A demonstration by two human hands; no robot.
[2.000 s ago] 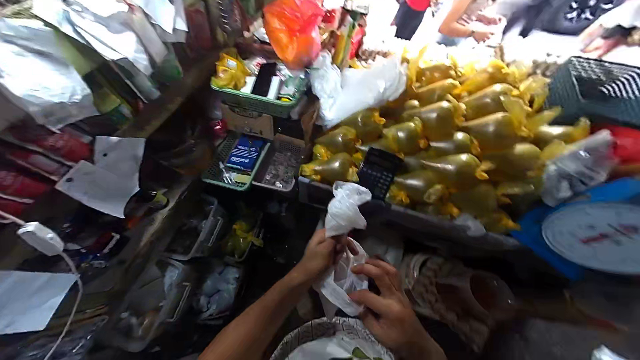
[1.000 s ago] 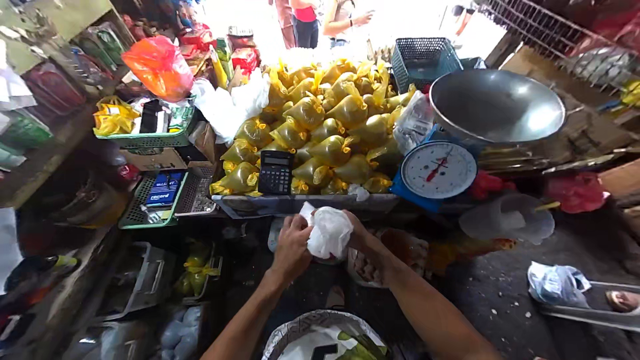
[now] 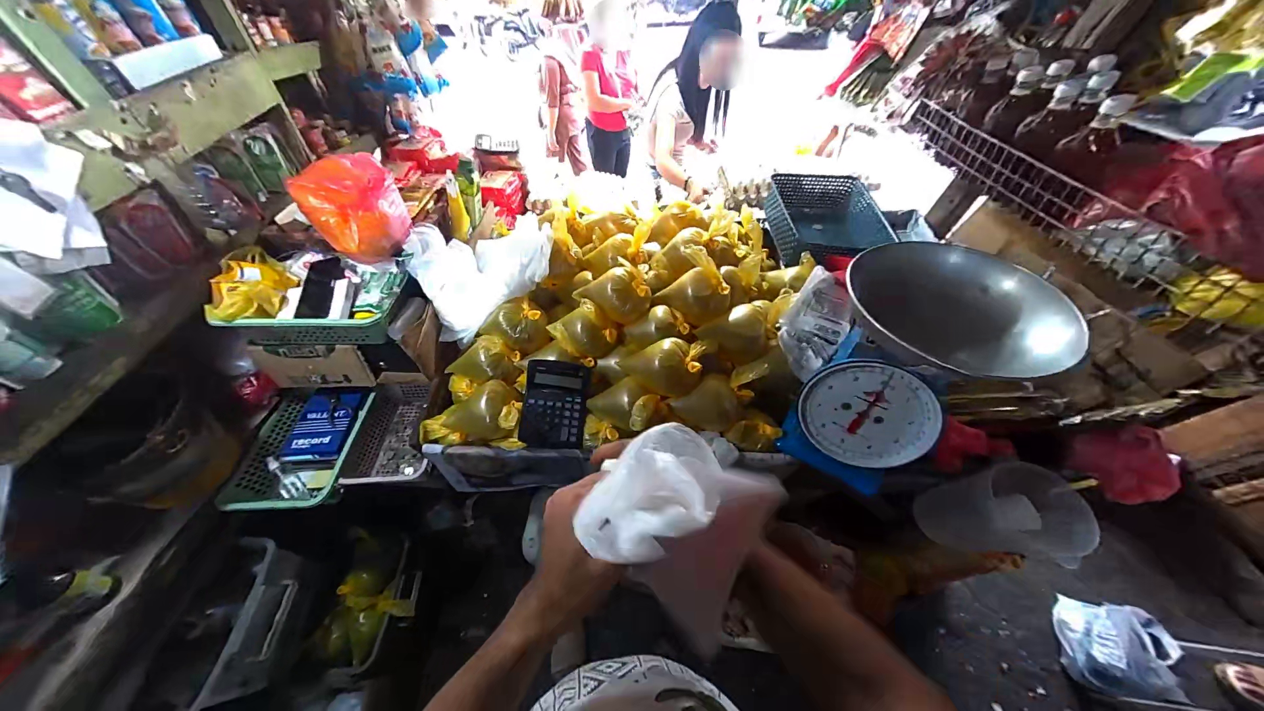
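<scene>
A white plastic bag (image 3: pixel 647 494) is bunched up in front of me, at the near edge of the pile of knotted yellow bags (image 3: pixel 662 365). Around its left side my left hand (image 3: pixel 573 538) is closed, with the fingertips partly hidden behind the plastic. My right hand (image 3: pixel 736 523) is blurred by motion at the bag's right side; its fingers cannot be made out. Just beyond the bag a black calculator (image 3: pixel 555 405) leans on the yellow bags. Below my wrists shows the patterned rim of a round container (image 3: pixel 632 681).
A blue dial scale (image 3: pixel 869 415) with a wide metal pan (image 3: pixel 968 311) stands at right. Green baskets (image 3: pixel 296 331) and a blue notebook (image 3: pixel 324 425) lie at left. Behind the pile is a dark plastic crate (image 3: pixel 825 217). People (image 3: pixel 610 99) stand beyond.
The white bag, held low between both hands two seconds ago, is now bunched higher up. My right hand has moved fast enough to blur. The view has swung to the right since the first frame.
</scene>
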